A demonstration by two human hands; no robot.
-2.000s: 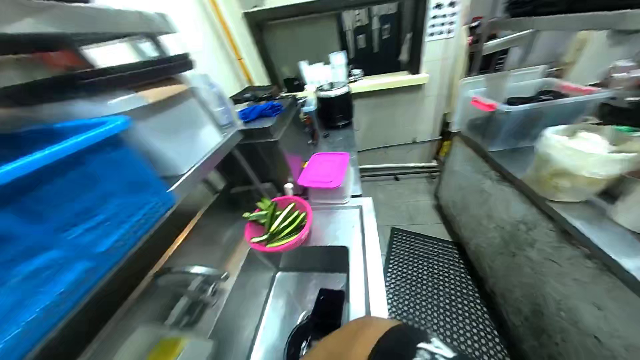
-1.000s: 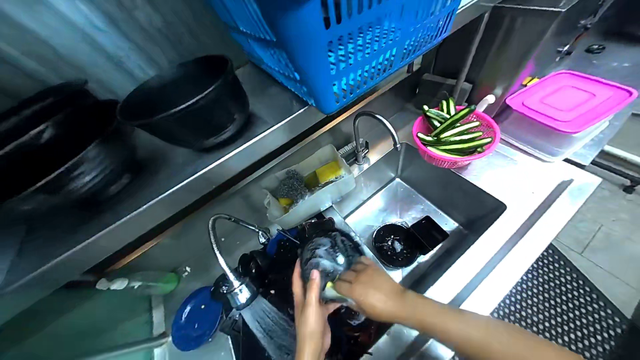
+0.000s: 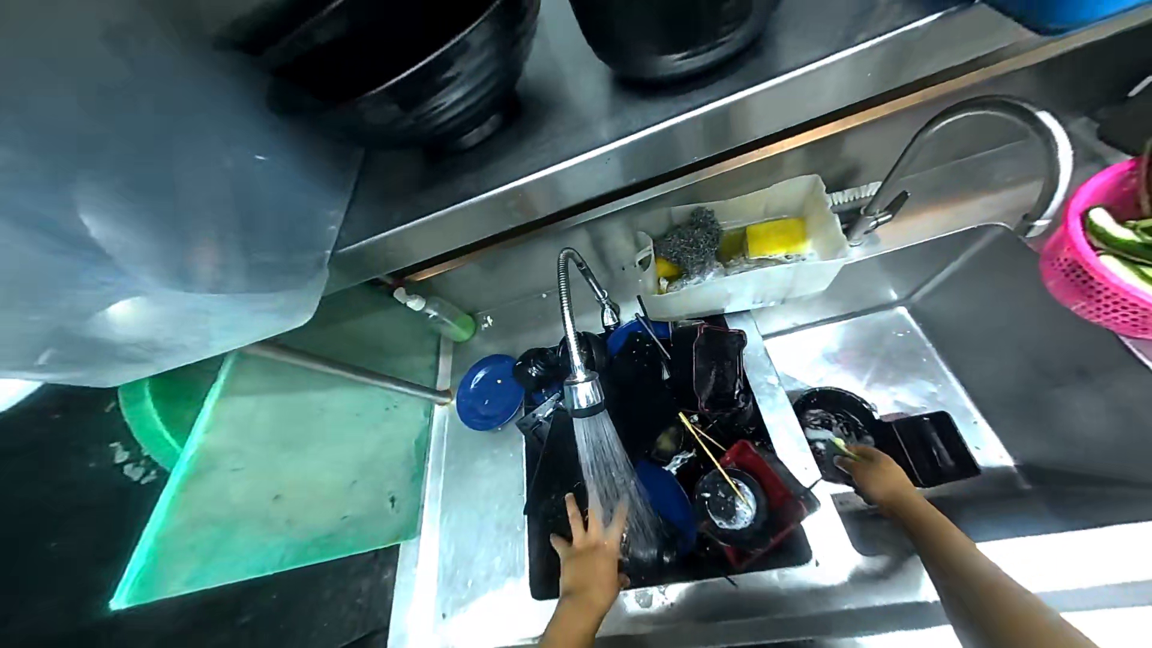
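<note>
My left hand [image 3: 589,553] has its fingers spread under the spray from the flexible faucet [image 3: 585,393], over the left sink basin full of black, blue and red dishes. My right hand [image 3: 871,474] reaches into the right basin and holds a small yellowish sponge [image 3: 843,447] at a soapy round black bowl [image 3: 832,409]. A black rectangular dish [image 3: 936,445] lies beside that bowl. In the left basin a small black bowl [image 3: 731,506] with suds sits on a red tray [image 3: 792,490], with wooden chopsticks [image 3: 711,454] across it. A blue plate [image 3: 489,392] rests on the ledge at the left.
A white plastic bin [image 3: 756,292] with sponges and steel wool stands behind the basins, beside a second faucet [image 3: 1048,171]. Large black bowls [image 3: 432,90] sit on the steel shelf [image 3: 576,171] above. A pink basket [image 3: 1098,279] of cut vegetables stands at right, a green soap bottle [image 3: 450,319] at left.
My hands, together on a soapy black bowl a second ago, are now apart: the left under the spray, the right in the right basin. The view has shifted left.
</note>
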